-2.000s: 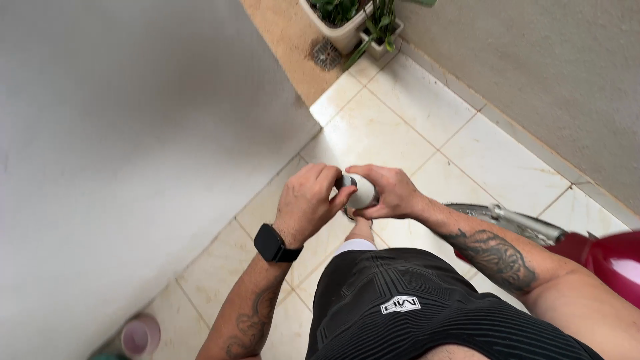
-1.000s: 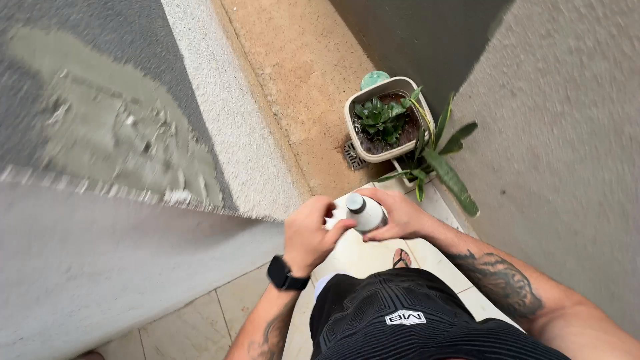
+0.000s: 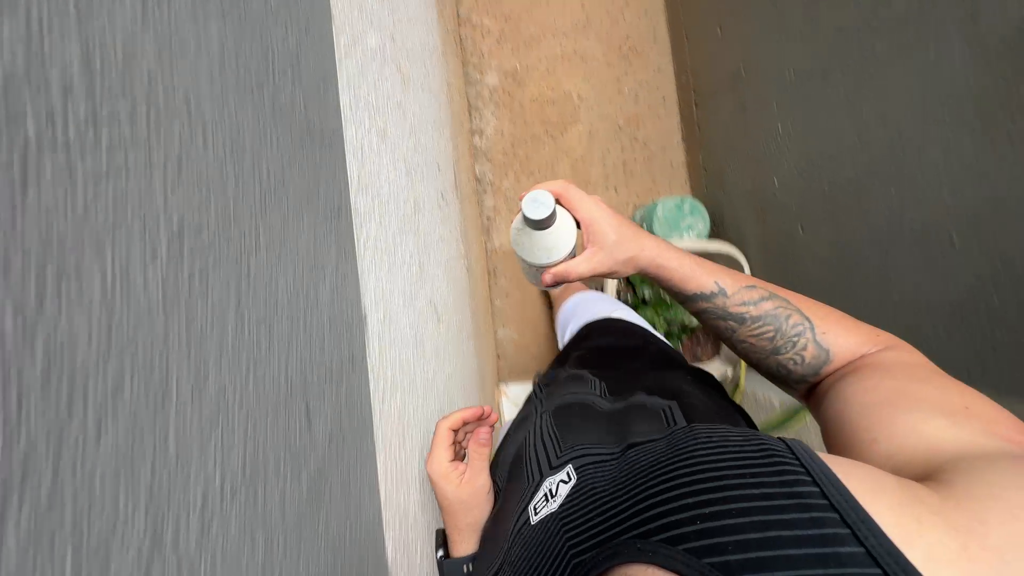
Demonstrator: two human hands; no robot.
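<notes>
A white bottle (image 3: 542, 244) with a dark-sided, pale-topped cap is upright in front of me, and my right hand (image 3: 596, 236) is wrapped around its right side. The cap sits on the bottle's neck. My left hand (image 3: 464, 460), with a black watch at the wrist, hangs low beside my black shorts. Its fingers are loosely curled, and nothing shows in them.
A pale wall strip (image 3: 400, 240) and a grey surface run along my left. Below lies a brownish concrete floor (image 3: 576, 104). A pot (image 3: 730, 254) with a green plant and a green round object (image 3: 680, 216) are under my right forearm. A dark wall (image 3: 864, 128) stands at right.
My left hand has come away from the bottle and dropped to my side; my right hand still holds it. The view has moved forward, from the tiles to the brownish floor beside the plant pot.
</notes>
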